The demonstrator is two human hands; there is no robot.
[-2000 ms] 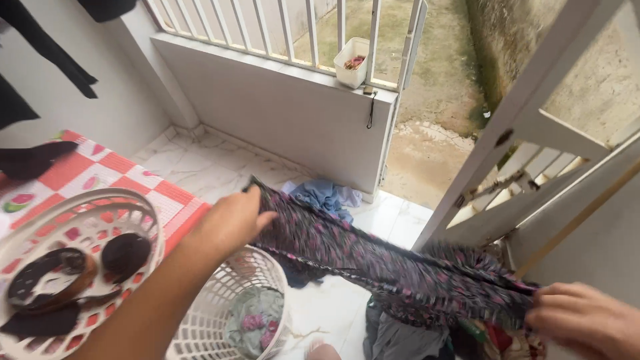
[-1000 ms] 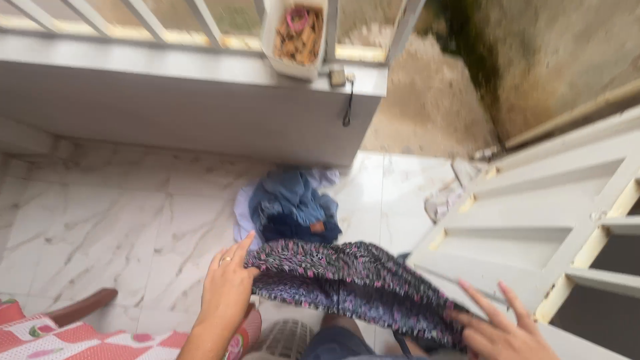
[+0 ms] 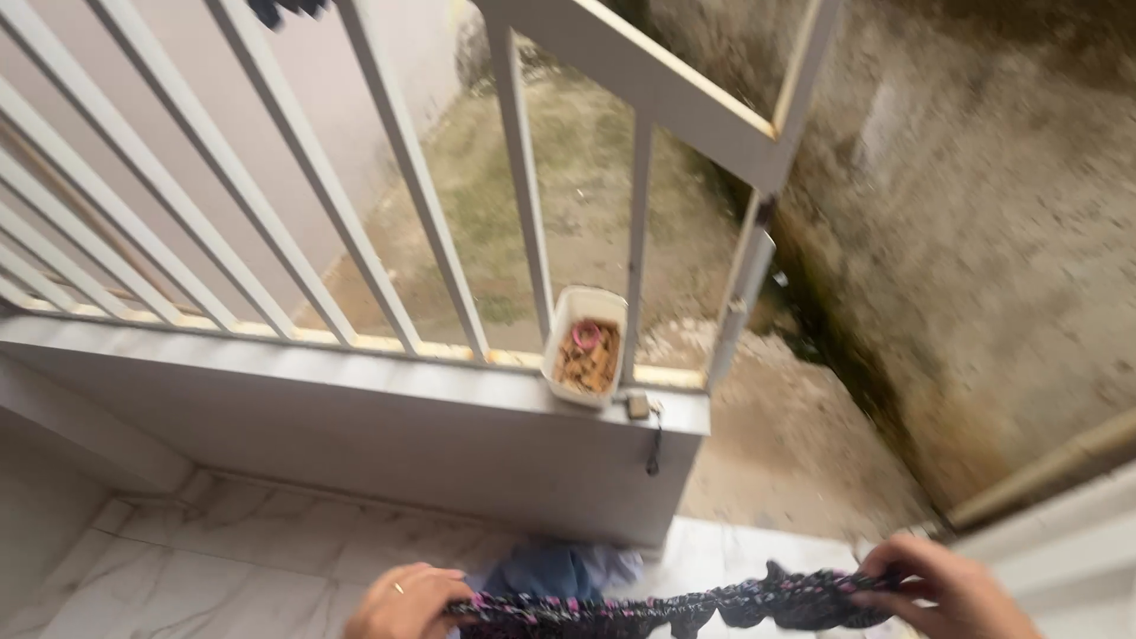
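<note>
A dark garment with pink and grey specks (image 3: 657, 611) is stretched sideways along the bottom of the view, its lower part cut off by the frame. My left hand (image 3: 413, 603), with a ring on one finger, pinches its left end. At the right, my right hand (image 3: 932, 590) grips the other end between thumb and fingers. Behind the garment, blue clothes (image 3: 550, 570) lie in a pile on the marble-patterned floor, partly hidden by it.
A low wall with a ledge (image 3: 399, 377) carries white metal bars (image 3: 390, 169). On the ledge stand a plastic tub (image 3: 586, 346) of what look like wooden clothespins and a padlock (image 3: 638, 406) with a dark strap. A white panel (image 3: 1056, 550) is at lower right.
The view has tilted up towards the bars. Between my hands the garment now shows as a narrow, gathered band; one second ago it hung wider. My right hand's spread fingers have closed on its end.
</note>
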